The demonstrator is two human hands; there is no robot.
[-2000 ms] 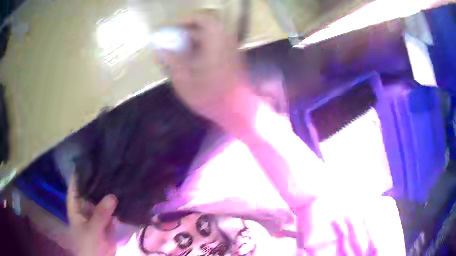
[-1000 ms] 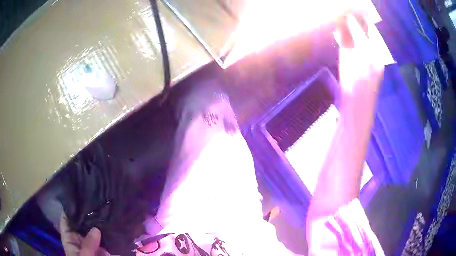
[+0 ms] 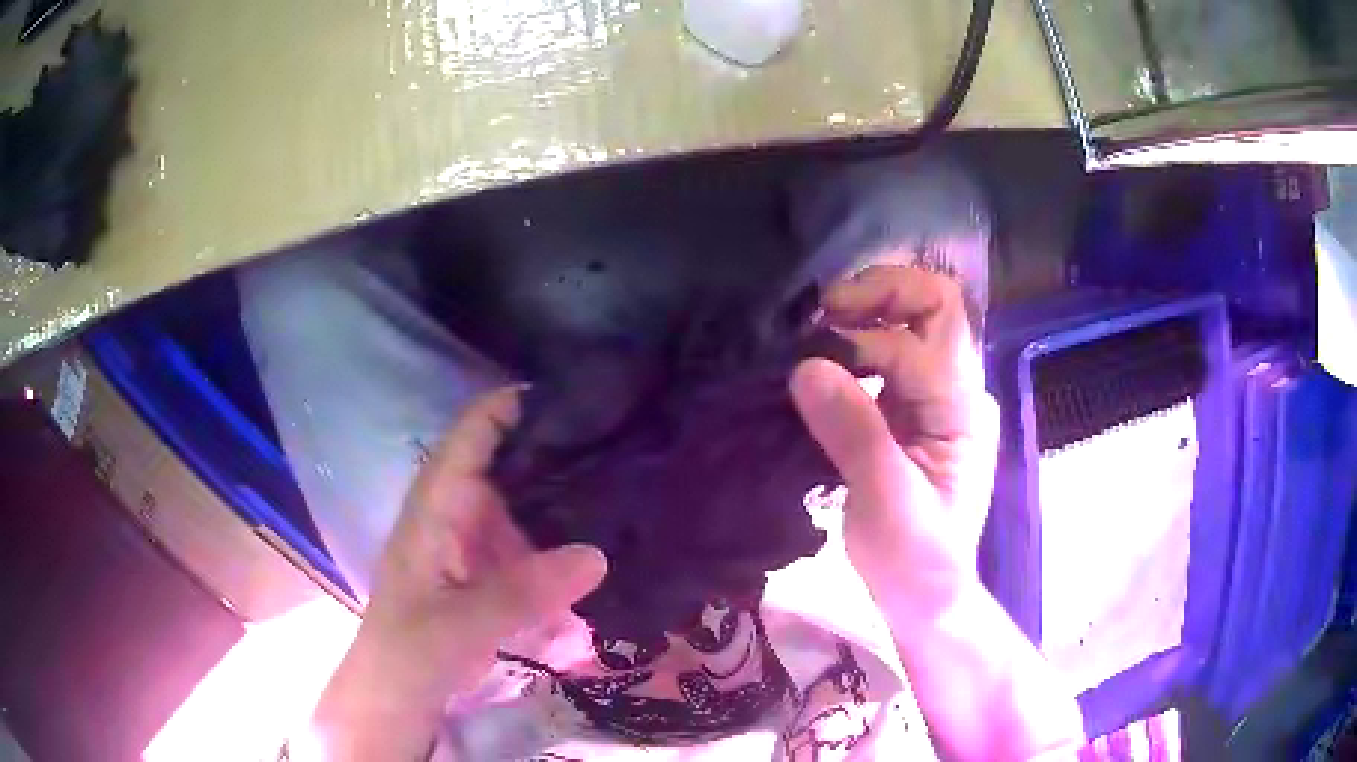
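Note:
A bunch of thin dark pieces with ragged edges lies over my lap, between my hands. My left hand holds its left side, thumb on the near edge and fingers at the far left edge. My right hand grips the bunch's upper right edge between thumb and fingers. Both hands are bare. The fingertips under the dark pieces are hidden, and single pieces are hard to tell apart.
A tan shiny table bears a black ragged clump, a white object and a black cable. A blue tub with a dark comb-like row stands at right, beside stacked tubs. A cardboard box is at lower left.
My right hand has come back from the bright area at far right and now grips the bunch. My left hand and the bunch appear nearer the middle. The view has turned left.

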